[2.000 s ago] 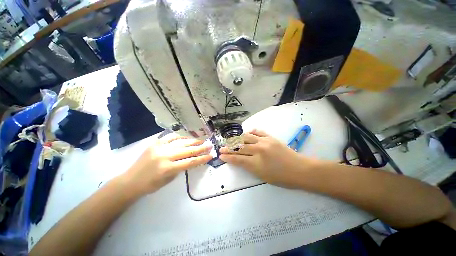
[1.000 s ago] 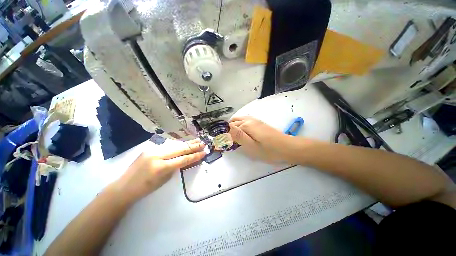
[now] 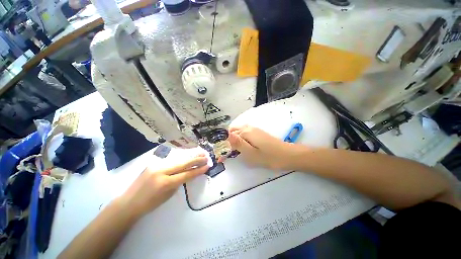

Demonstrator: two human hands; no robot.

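Note:
A small dark fabric piece [image 3: 216, 170] lies under the presser foot area of the off-white sewing machine [image 3: 151, 66]. Its near end shows on the needle plate; a dark end also shows behind my left fingers. My left hand [image 3: 160, 183] lies flat, fingertips pressing on the piece just left of the needle, with a small white item, possibly a template, at the fingertips. My right hand [image 3: 255, 146] is right of the presser foot, thumb and fingers close together near a small dark edge. Whether it grips anything is hidden.
Blue snips [image 3: 293, 132] lie right of my right hand, with black shears [image 3: 349, 132] further right. A dark stack [image 3: 124, 139] lies behind my left hand. A tied dark bundle [image 3: 74, 153] and a blue bin [image 3: 31, 202] are at the left. A ruler [image 3: 283, 217] runs along the front.
My right hand has drawn back from the fabric to the right of the presser foot. My left hand stays on the piece, and more of its near end shows. The camera view has shifted.

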